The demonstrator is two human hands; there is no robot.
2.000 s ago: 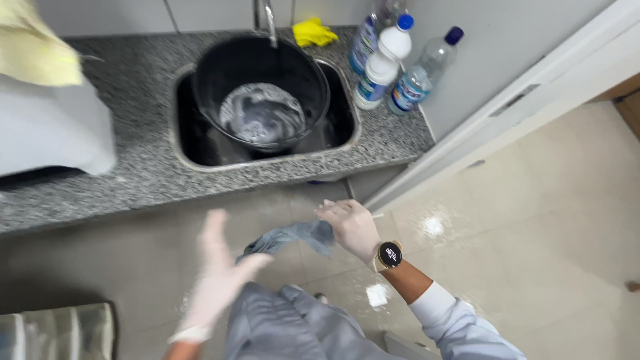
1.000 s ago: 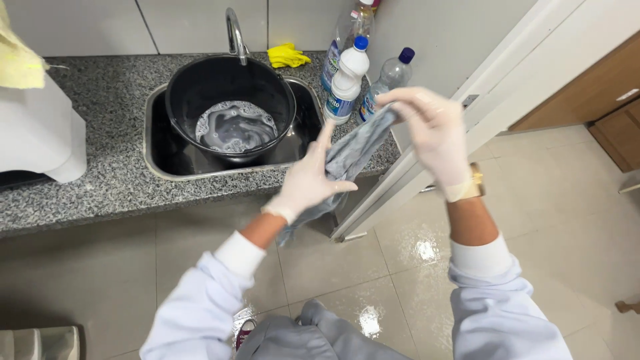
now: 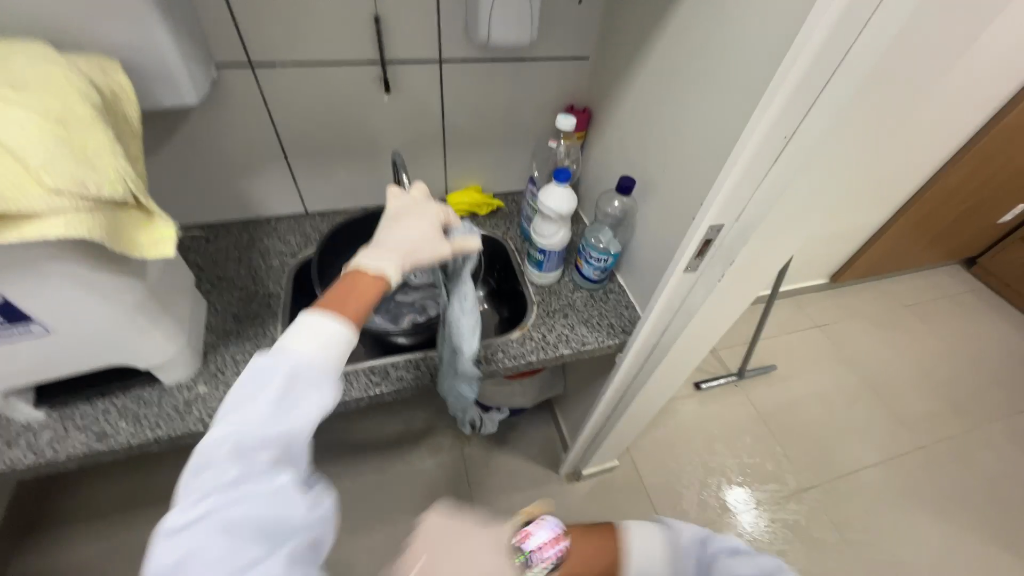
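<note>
My left hand (image 3: pixel 416 232), in a whitish glove, pinches the top of a wet-looking grey-blue cloth (image 3: pixel 460 328) beside the tap. The cloth hangs down over the sink's front rim and past the counter edge. Behind and under that hand, a black bucket (image 3: pixel 404 332) with sudsy water stands in the sink (image 3: pixel 512 308), partly hidden by the hand. My right hand (image 3: pixel 460 540), gloved and blurred, is low at the bottom edge, apart from the cloth; its fingers are not clear. A watch (image 3: pixel 542 544) is on that wrist. The tap (image 3: pixel 400 170) rises behind the left hand.
Right of the sink stand a white bottle with a blue cap (image 3: pixel 550 228), a clear bottle (image 3: pixel 604 240) and others behind. A yellow glove or cloth (image 3: pixel 474 201) lies by the wall. A door frame (image 3: pixel 696 256) borders the counter. A floor squeegee (image 3: pixel 752 344) is beyond, on wet tiles.
The cloth, between both hands in front of the counter one second ago, now hangs from my left hand over the sink edge. My right hand has let go and moved down. The view has shifted.
</note>
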